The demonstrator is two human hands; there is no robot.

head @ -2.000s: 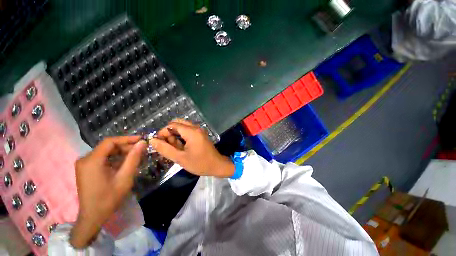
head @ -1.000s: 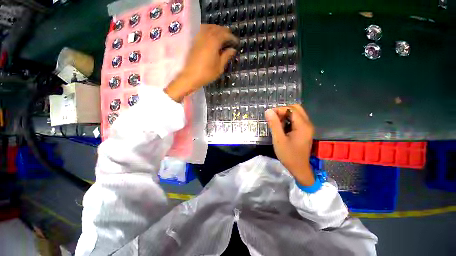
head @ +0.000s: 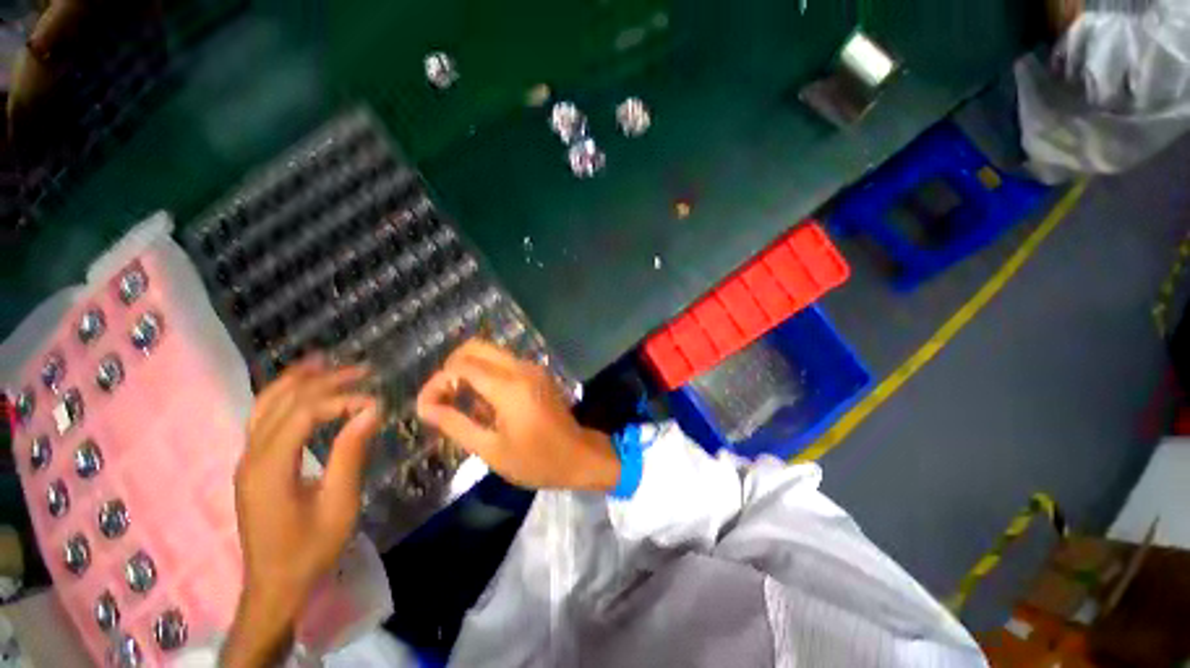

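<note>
The clear tray (head: 346,248) of small dark parts lies in the centre, blurred. My left hand (head: 307,450) is over its near left side, thumb and fingertips a little apart, with nothing visible between them. My right hand (head: 509,418) is to the right over the tray's near edge, fingers curled towards the thumb; blur hides whether it holds a small part. The two hands do not touch. The pink tray (head: 170,457) at the left holds several silver round units (head: 88,457). Loose brass-coloured specks (head: 424,470) show at the clear tray's near edge.
Loose round units (head: 585,158) lie on the green mat (head: 587,261), one farther left (head: 441,69). A red bin strip (head: 750,307) and blue crates (head: 835,372) are at the bench edge, right. Another person's sleeve (head: 1109,78) shows top right; a cardboard box (head: 1109,600) stands lower right.
My left hand has come back from the trays towards my right hand. The hands held a round unit together two seconds ago and are now apart. The view has swung right again.
</note>
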